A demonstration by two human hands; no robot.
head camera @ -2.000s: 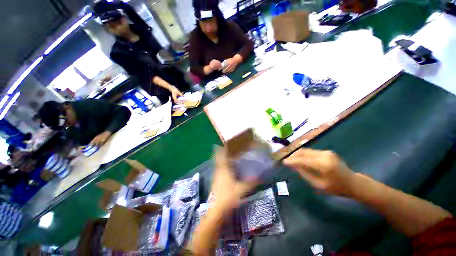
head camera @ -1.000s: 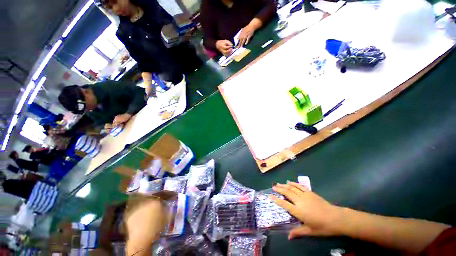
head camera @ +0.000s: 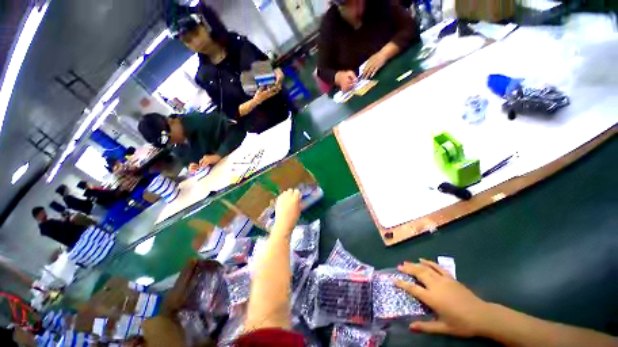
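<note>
My left hand [head camera: 288,205] reaches over the pile and is closed at the near edge of an open small carton [head camera: 293,175], brown inside with a white-and-blue side; its fingertips are hard to see. My right hand [head camera: 444,301] lies palm down with fingers spread on a silvery bubble-wrapped product [head camera: 396,295] and grips nothing. Another bubble-wrapped product [head camera: 344,297], dark with red print, lies just left of it. Several more are piled around my left forearm. A small white slip [head camera: 446,266] lies beyond my right fingers.
A brown-edged board with white paper [head camera: 400,183] bears a lime green tape dispenser [head camera: 456,161], a small black item [head camera: 454,190], a thin dark stick [head camera: 497,166] and a cable bundle [head camera: 535,101]. More open cartons [head camera: 251,205] stand left. Three people are at the opposite side.
My left hand has gone from holding a carton, down to the lower left, then out to the open carton at the back. My right hand has come down onto the wrapped products. The view has shifted.
</note>
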